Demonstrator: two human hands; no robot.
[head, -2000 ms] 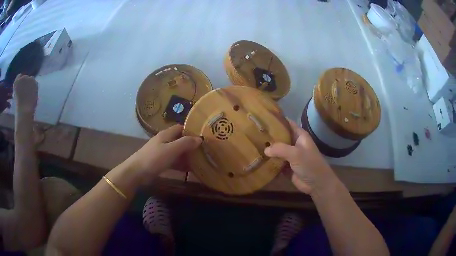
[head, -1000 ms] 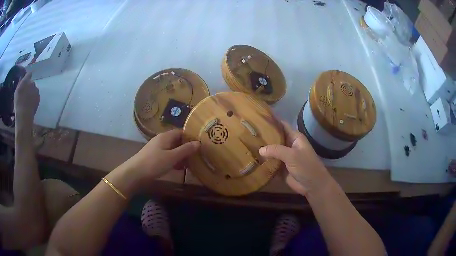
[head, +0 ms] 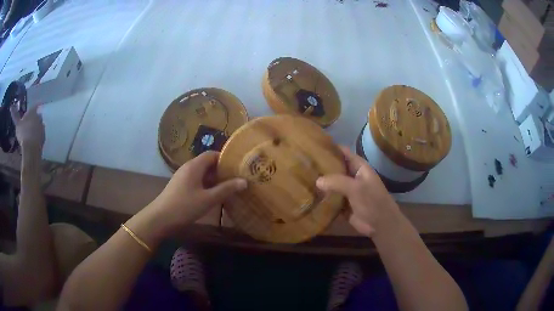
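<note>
A wood-grain base cover [head: 282,194] is held over the table's near edge, outer face up, with a round vent grille, curved strips and dark holes; it looks slightly blurred. My left hand [head: 203,185] grips its left rim, thumb on the face. My right hand [head: 358,191] grips its right rim, thumb on the face. The fingers under the cover are hidden. Behind it, two open shells, one at left [head: 182,115] and one further back [head: 276,91], show their insides with black cooling fans.
Stacked shells [head: 410,130] stand at right on the white-covered table [head: 200,36]. Small dark parts [head: 498,167] lie further right, near white cartons and clear plastic bags [head: 480,73]. A white carton [head: 61,73] and another person's hand [head: 30,127] are at left.
The view has shifted slightly, so the shells and stack appear further left and a little lower. Both hands keep hold of the cover. At left, the other person's hand and dark round object have moved.
</note>
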